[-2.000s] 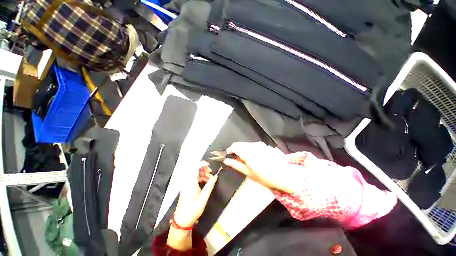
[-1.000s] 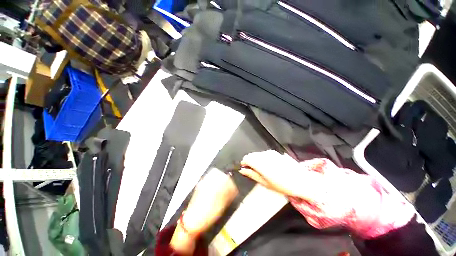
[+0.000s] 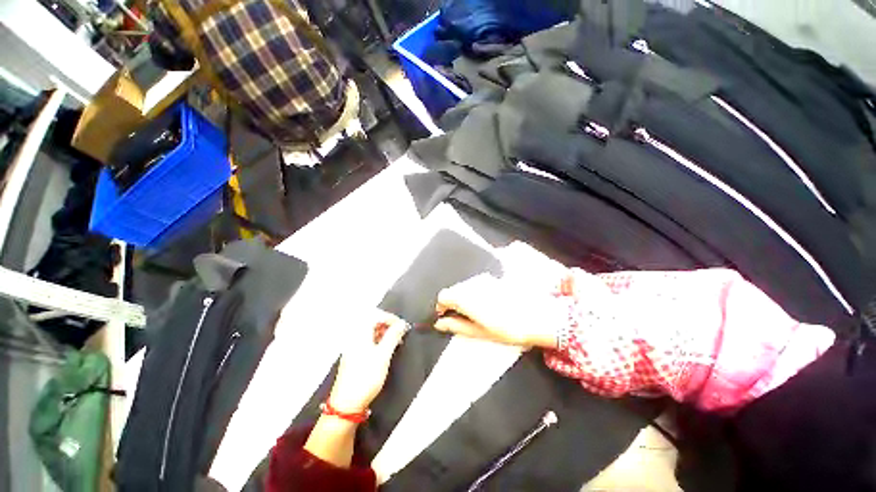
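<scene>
A long dark garment panel (image 3: 442, 269) lies on the white tabletop, its plain end pointing away from me. My left hand (image 3: 367, 363), with a red wrist cord, pinches it at its left side. My right hand (image 3: 499, 306), in a pink-and-white checked sleeve, has curled fingertips on it a little to the right. The pinched spot is mostly hidden by my fingers, and no tool can be made out. A second dark panel (image 3: 576, 423) with a silver zip (image 3: 514, 450) lies nearer me, right of my left wrist.
A large panel stack (image 3: 663, 192) with silver zips fills the far right. Separate dark panels (image 3: 182, 336) lie at the left. Beyond are a blue crate (image 3: 178, 202), a cardboard box (image 3: 101, 120), a person in a plaid shirt (image 3: 264, 62) and a green bundle (image 3: 72, 423).
The view has swung, so the stack sits further right and the white basket is gone. My hands are now on the panel that lay to their left. A zipped panel now shows at the lower right.
</scene>
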